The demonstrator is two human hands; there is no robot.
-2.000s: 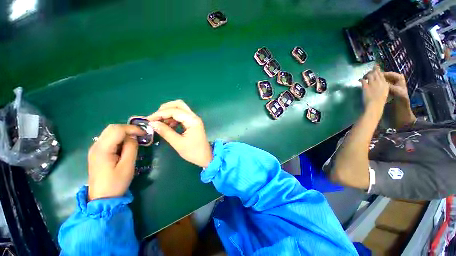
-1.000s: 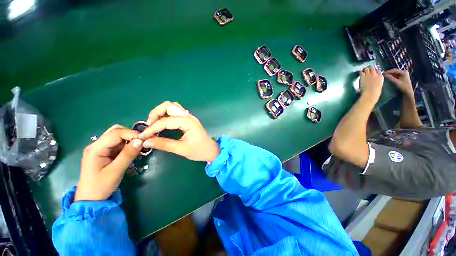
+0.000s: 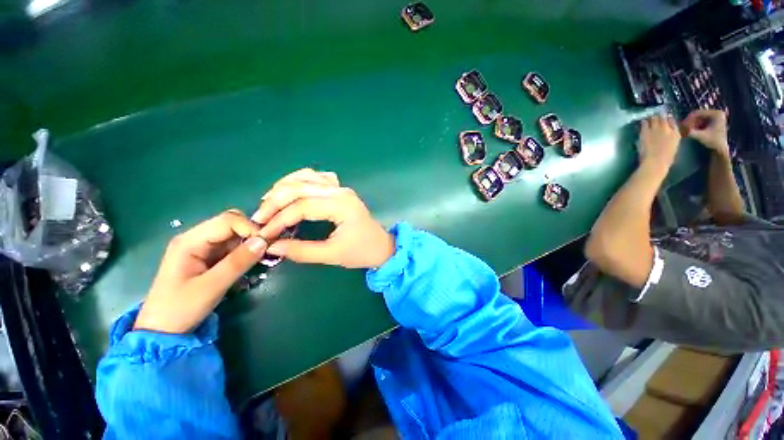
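A smartwatch housing [image 3: 273, 256] is held between the fingertips of both hands; only parts of its rim show, as the fingers cover most of it. My left hand [image 3: 202, 271] pinches it from the left with thumb and index finger. My right hand [image 3: 322, 223] pinches it from the right, its fingertips touching the left ones. Small silver pieces [image 3: 254, 280] lie on the green bench just below the fingers. One small white piece [image 3: 176, 223] lies left of the hands.
Several housings [image 3: 509, 165] lie grouped on the green bench [image 3: 361, 112] to the right; one housing [image 3: 417, 15] is at the far edge. A clear bag of parts [image 3: 62, 215] is at the left, above a black tray [image 3: 39, 344]. A person [image 3: 688, 275] works at the right.
The housing, earlier showing its dark inside, is now mostly covered by the fingers of both hands. The view has shifted slightly. The other person's hands have moved a little.
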